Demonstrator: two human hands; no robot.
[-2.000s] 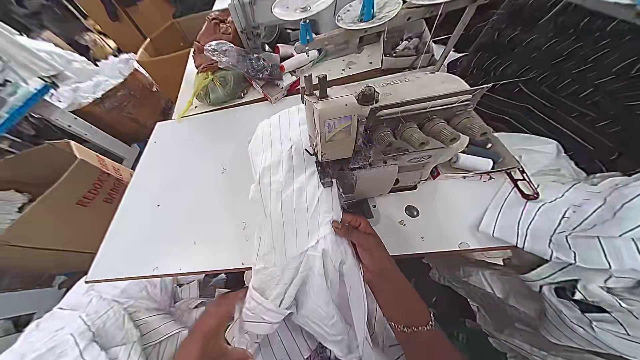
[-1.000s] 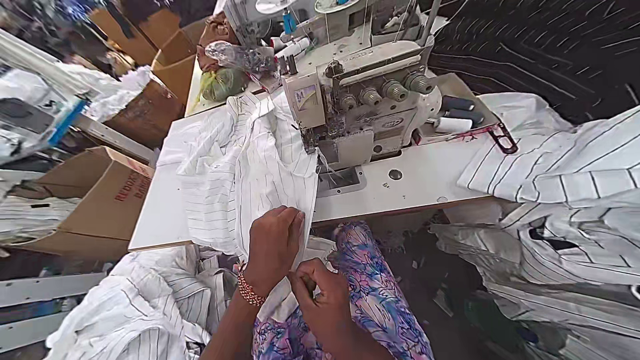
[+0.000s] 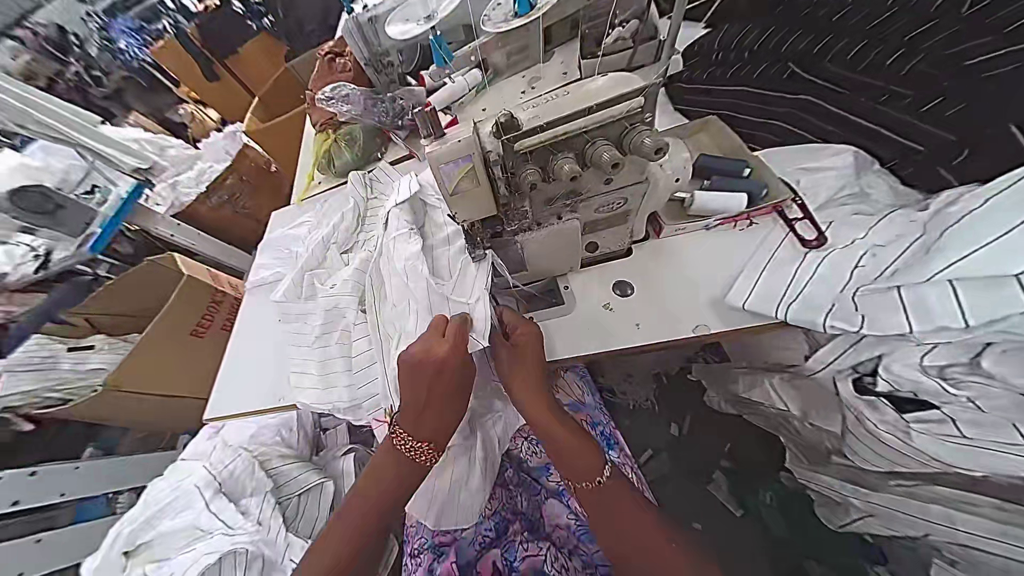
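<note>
An overlock sewing machine [image 3: 552,168] stands on a white table [image 3: 664,292]. White fabric with dark stripes [image 3: 416,272] lies left of and in front of the machine, its right edge beside the presser foot, and hangs over the table's front edge. My left hand [image 3: 436,376] pinches this fabric near its right edge. My right hand [image 3: 516,352], just to the right, has its fingers closed at the same edge, in front of the needle area. A thin dark item shows at its fingertips, too small to name. Pale thread ends lie by the needle plate.
Thread cones [image 3: 716,202] rest in a box right of the machine, near a red-handled tool [image 3: 802,224]. Striped fabric is heaped at right [image 3: 896,264] and lower left [image 3: 216,504]. An open cardboard box [image 3: 152,344] stands left. A knotted plastic bag [image 3: 350,150] sits behind.
Both hands have moved up toward the needle area, at the fabric's right edge. Two seconds ago they were far apart, with the left at the table's front edge.
</note>
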